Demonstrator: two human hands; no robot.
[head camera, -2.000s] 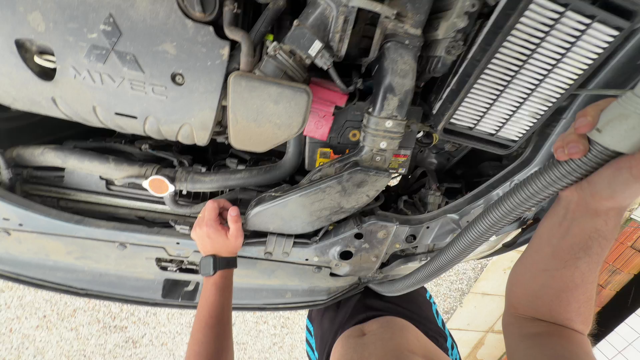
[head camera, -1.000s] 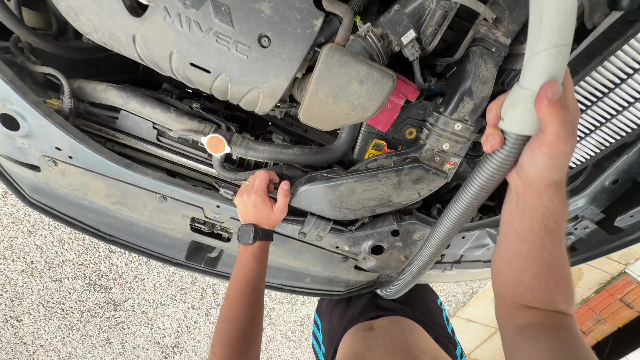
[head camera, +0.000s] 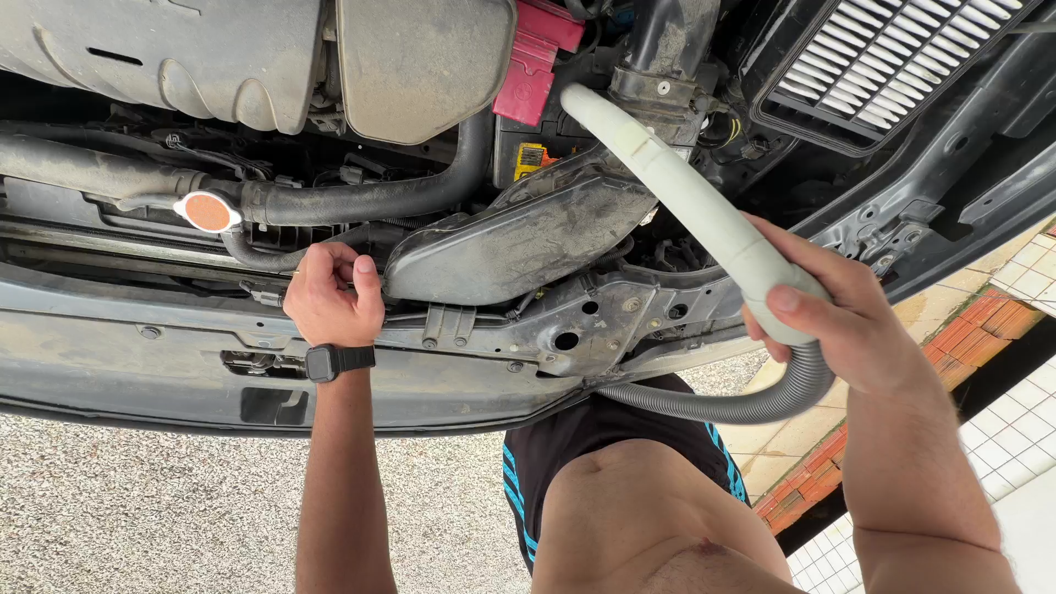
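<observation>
My right hand (head camera: 825, 305) grips the light grey plastic wand of a vacuum hose (head camera: 685, 190) at its bend. The wand slants to the upper left, its end over the battery area near a red plastic cover (head camera: 532, 66). A grey corrugated hose (head camera: 726, 404) curves down from it, past the car's front edge. My left hand (head camera: 334, 293), with a black watch at the wrist, rests at the front crossmember, its fingers curled by the left end of the dusty black air intake duct (head camera: 520, 227). What those fingertips touch is hidden.
A radiator cap (head camera: 208, 212) and a thick black radiator hose (head camera: 371, 198) lie left of the duct. The plastic engine cover (head camera: 165, 58) fills the upper left. A white pleated air filter (head camera: 891, 58) in a black frame is at the upper right. Bricks (head camera: 982, 330) border the tiled ground.
My right hand has swung the wand from upright to a leftward slant, its end now over the battery area. My left hand stays by the duct's end. The view has come closer.
</observation>
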